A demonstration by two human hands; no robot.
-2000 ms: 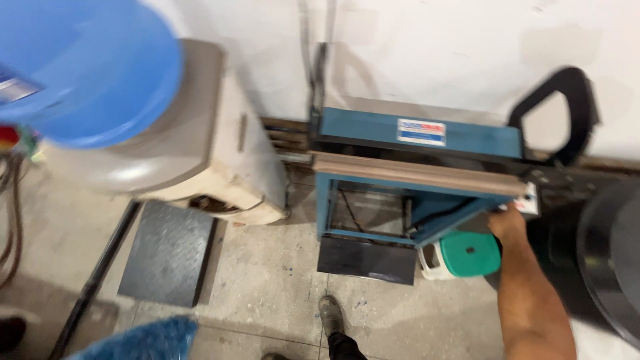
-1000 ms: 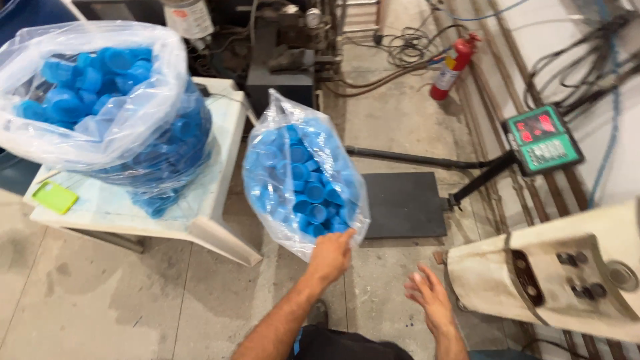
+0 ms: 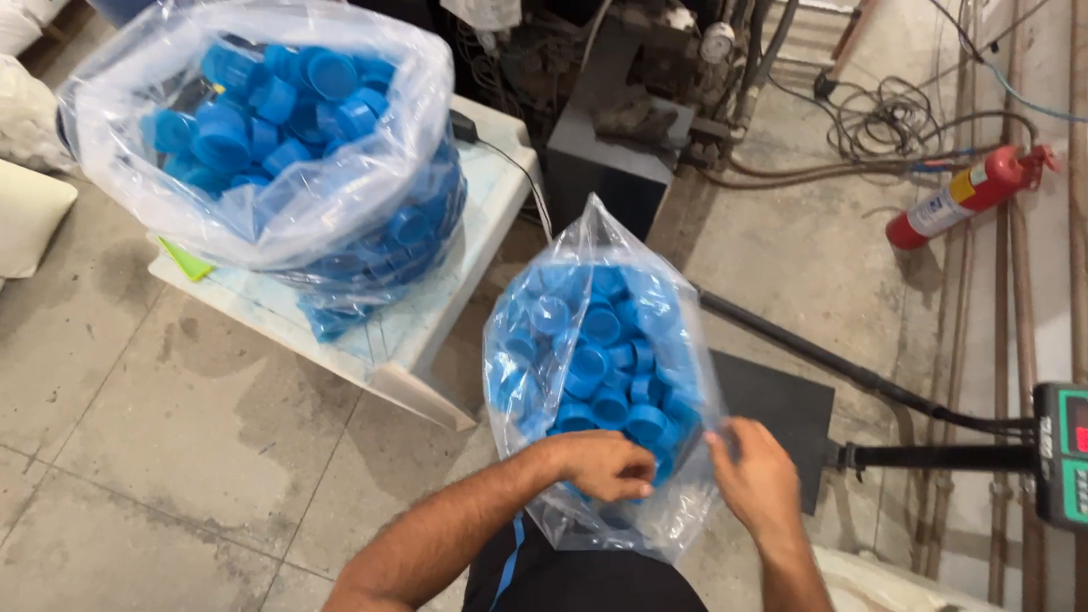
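Note:
A clear plastic bag (image 3: pixel 527 340) full of blue plastic caps (image 3: pixel 599 361) stands in front of me, its mouth toward my body. My left hand (image 3: pixel 605 466) is over the near part of the bag, fingers curled above the caps; whether it grips anything I cannot tell. At the bag's right edge, my right hand (image 3: pixel 752 467) pinches the film between thumb and fingers. A larger open clear bag (image 3: pixel 340 221), also full of blue caps, rests on a white plastic table (image 3: pixel 408 348) at the upper left.
Behind the bag lies the black platform (image 3: pixel 769 408) of a floor scale, its display (image 3: pixel 1062 455) at the right edge. A red fire extinguisher (image 3: pixel 973 195), coiled cables (image 3: pixel 884 119) and wall pipes (image 3: pixel 1020 297) are at the right. Dark machinery (image 3: pixel 629 127) stands at the top.
The view has swung from the blue-framed device to the bags. Since one second ago, my right hand has come to the bag's right edge, and my left hand now lies over its near part.

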